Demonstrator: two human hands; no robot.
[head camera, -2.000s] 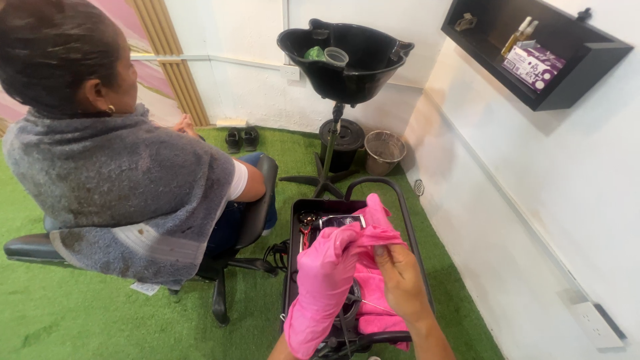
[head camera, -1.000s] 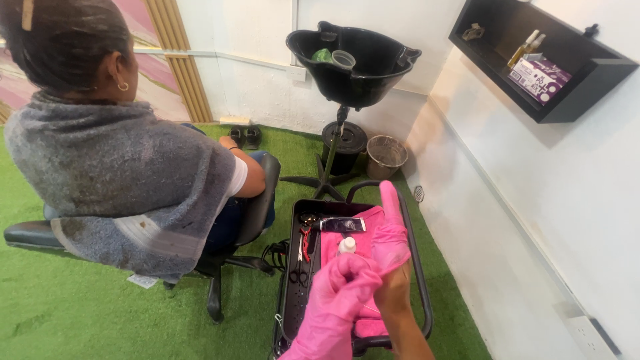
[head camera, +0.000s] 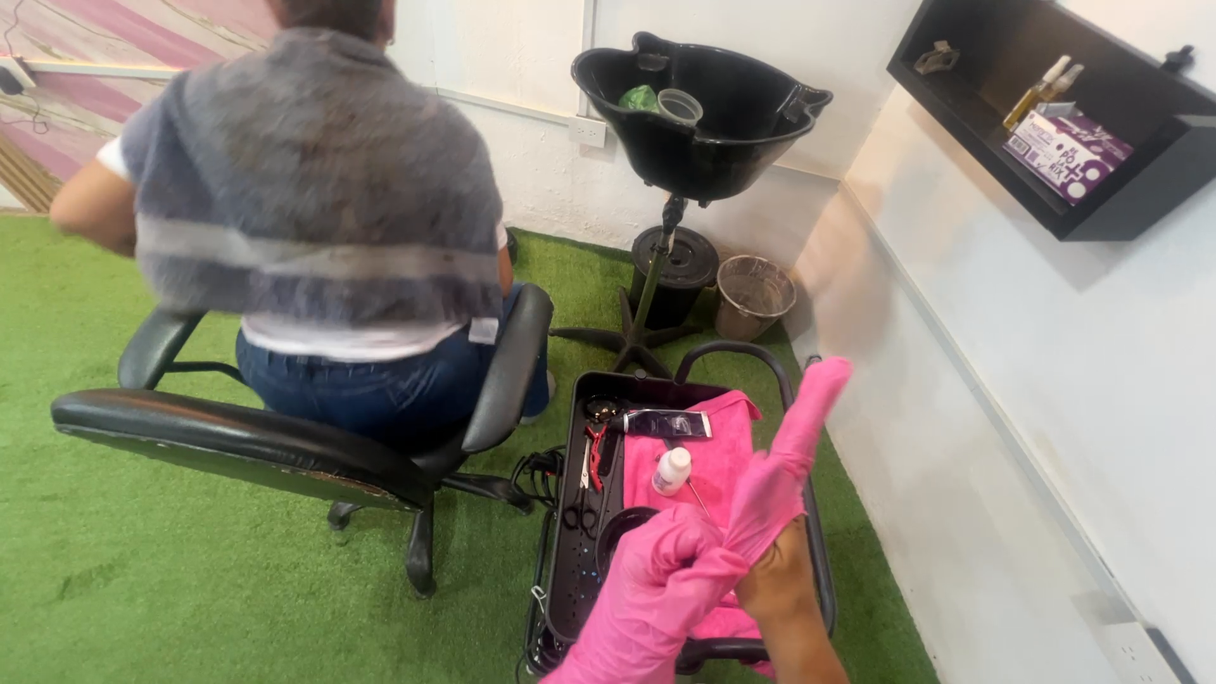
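My left hand (head camera: 665, 570), in a pink glove, pinches the edge of a second pink glove (head camera: 774, 484). That glove covers part of my right hand (head camera: 784, 560), whose wrist is bare; one finger of the glove points up. Just beyond both hands, a black trolley tray (head camera: 560, 608) holds a pink towel (head camera: 736, 418), a dark tube (head camera: 667, 424), a white bottle (head camera: 672, 471), scissors (head camera: 579, 513), a red clip (head camera: 598, 456) and a black bowl (head camera: 617, 532), which my left hand partly hides.
A person with a grey towel (head camera: 313, 171) on the shoulders is at a black chair (head camera: 237, 446) on the left. A black wash basin (head camera: 703, 142) stands behind the trolley, near a lidded bin (head camera: 674, 261) and a bucket (head camera: 753, 290). A black wall shelf (head camera: 1130, 204) hangs at right.
The pink glove has been drawn further over my right hand. The seated person has turned away and now leans forward, back toward me. My hands have parted from over the tray's middle, showing the bottle.
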